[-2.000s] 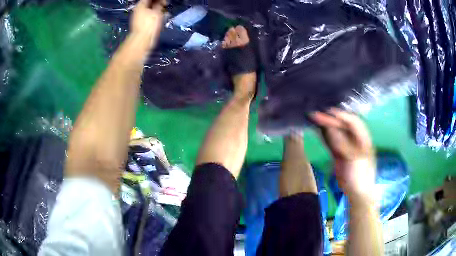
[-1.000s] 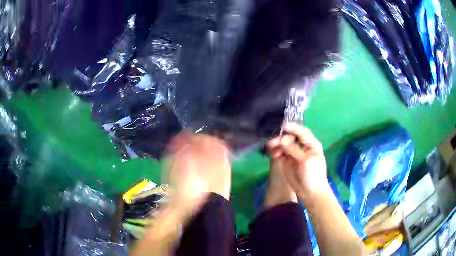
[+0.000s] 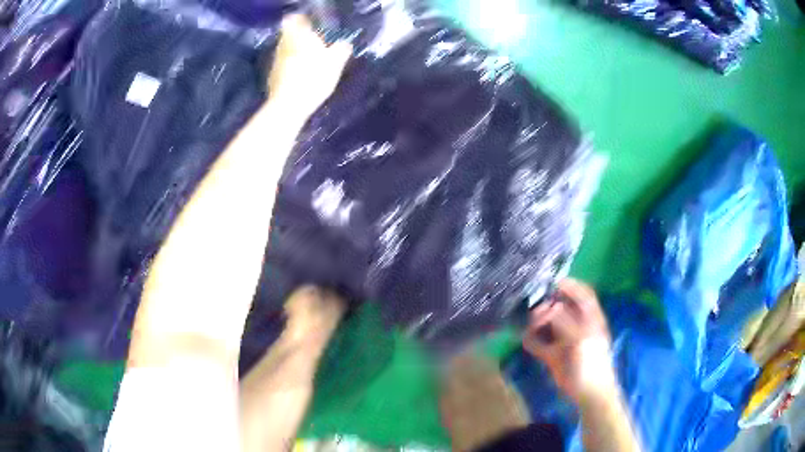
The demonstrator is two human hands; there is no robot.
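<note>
A large dark garment bundle in crinkled clear plastic (image 3: 424,177) fills the middle of the view, blurred, with white glare. My left hand (image 3: 307,66) is at its upper left edge, the thumb apart from the fingers; its fingertips are blurred, so its grip is unclear. My right hand (image 3: 569,335) is at its lower right corner, the fingers curled together on the plastic edge, with a small dark spot at the fingertips. Another dark wrapped piece with a small white square (image 3: 141,89) lies to the left, partly behind my left forearm.
A bright blue plastic sack (image 3: 728,229) lies at the right, with a yellow-white printed bag (image 3: 777,384) beside it. Long dark wrapped stacks (image 3: 697,31) lie at the top right. My lower legs are below the bundle on the green floor (image 3: 388,406). More dark wrapped goods (image 3: 44,159) are at the far left.
My left hand has moved up from the lower middle to the bundle's upper edge. My right hand has moved slightly right and down. The plastic-wrapped bundle now shows broadly between my hands, and the view has shifted.
</note>
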